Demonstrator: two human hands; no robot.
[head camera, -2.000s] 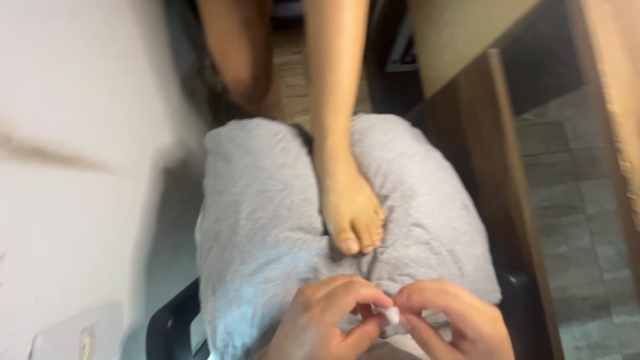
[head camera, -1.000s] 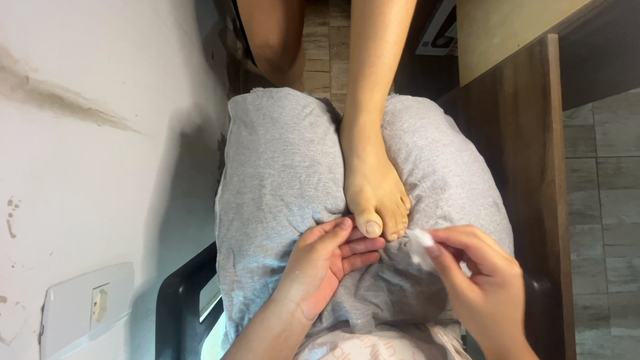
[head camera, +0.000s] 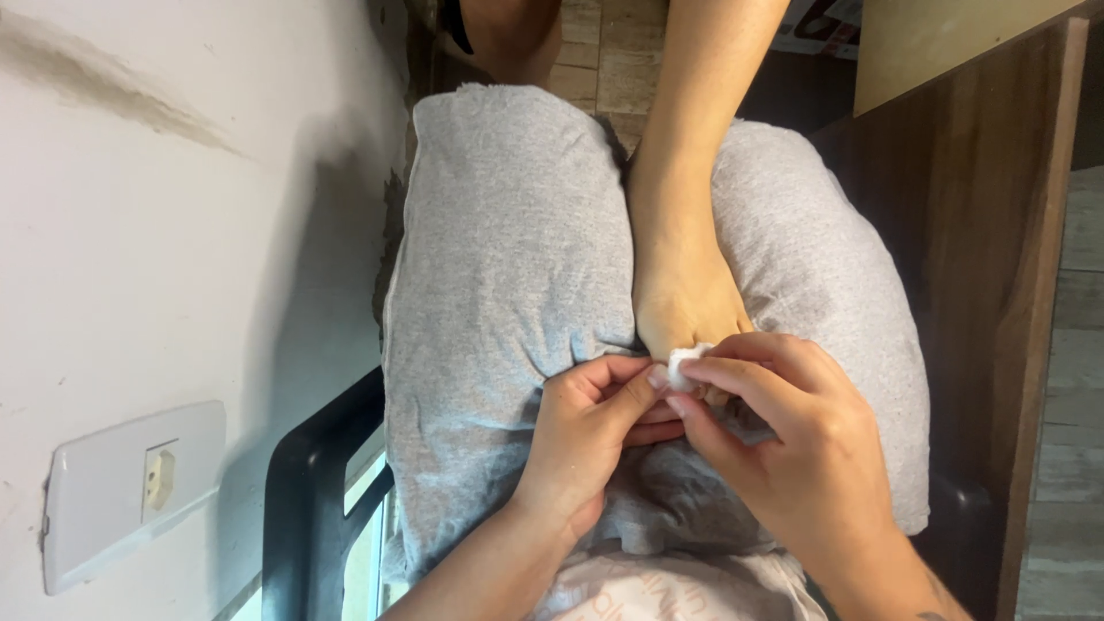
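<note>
Another person's bare foot (head camera: 686, 285) rests on the grey cloth (head camera: 517, 259) over my lap, its toes partly hidden by my hands. My left hand (head camera: 595, 431) holds the front of the foot at the big toe, thumb on top and fingers underneath. In my right hand (head camera: 785, 414), a small piece of white cotton (head camera: 687, 366) is pinched between the fingers, against the big toe beside my left thumb.
At the left is a white wall with a power outlet (head camera: 159, 476). A black chair armrest (head camera: 302, 457) stands beside my lap. A brown wooden panel (head camera: 975, 216) runs along the right. The person's other leg (head camera: 509, 34) is at the top.
My right hand has moved left with the cotton, from beside the small toes to the big toe. My left hand, earlier palm up by the toes, has its thumb over the big toe.
</note>
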